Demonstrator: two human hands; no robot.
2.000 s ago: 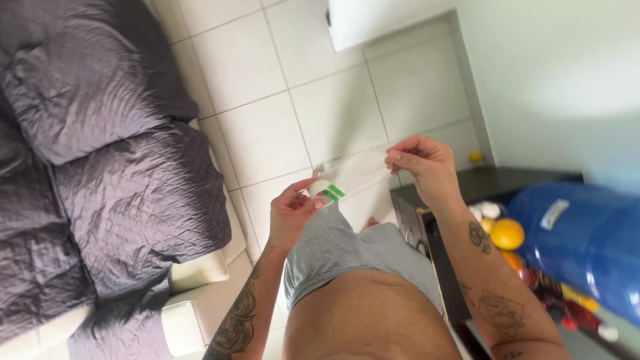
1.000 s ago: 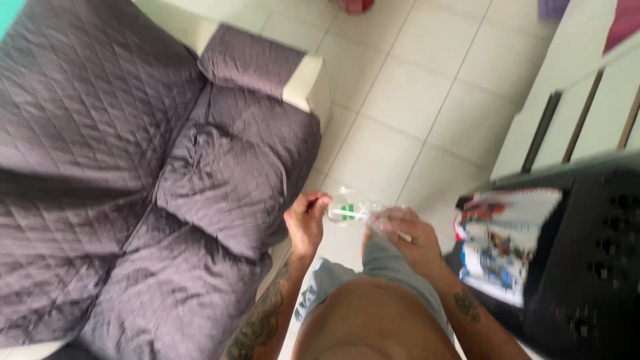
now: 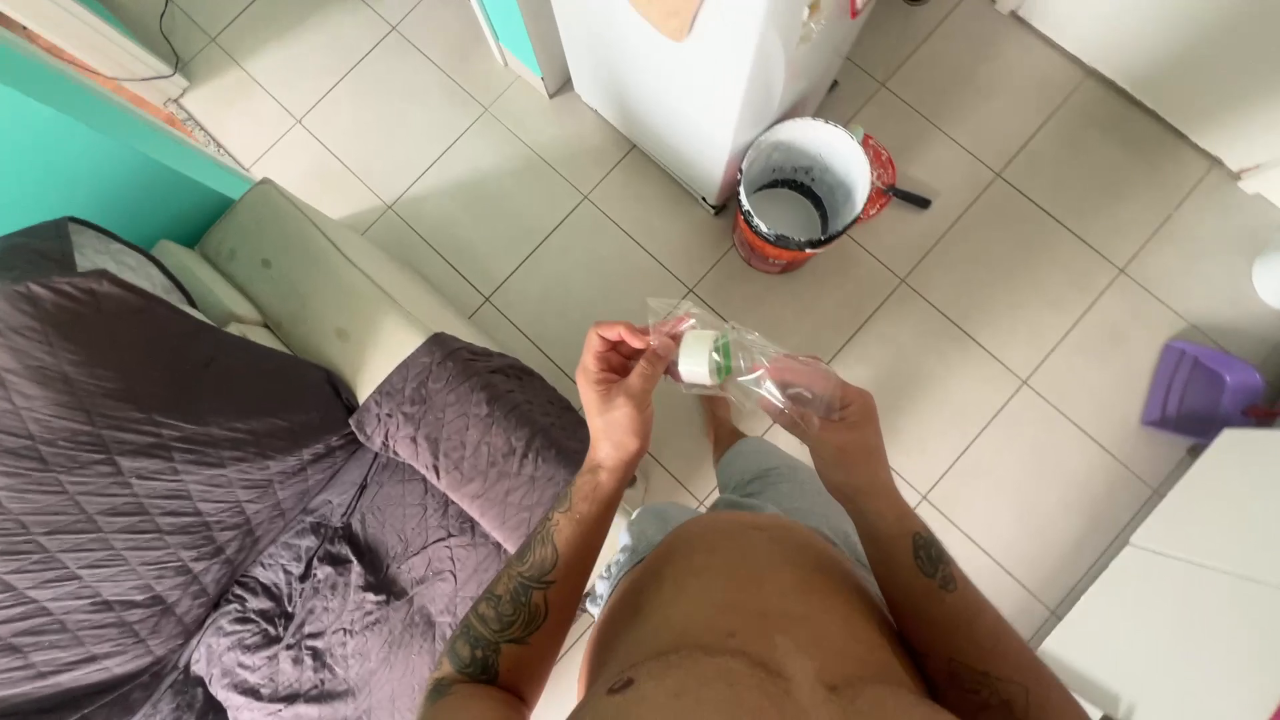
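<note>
Between my hands, in front of my body, is a clear plastic bag (image 3: 762,375) with a small white roll or container with a green band (image 3: 704,358) inside. My left hand (image 3: 625,385) pinches the bag's left end between thumb and fingers, close beside the white item. At the other end, the clear film lies over the fingers of my right hand (image 3: 825,405), which grips the plastic. Whether those fingers are inside the bag or behind it, I cannot tell.
A paint bucket (image 3: 785,245) stands on the tiled floor ahead, by a white appliance (image 3: 660,85). A sofa with a quilted grey cover (image 3: 150,450) fills the left. At right are a purple plastic dustpan or bin (image 3: 1205,388) and a white cabinet (image 3: 1180,600).
The view has swung strongly across the room, and the bucket and white appliance now show. Both hands have kept hold of the clear bag.
</note>
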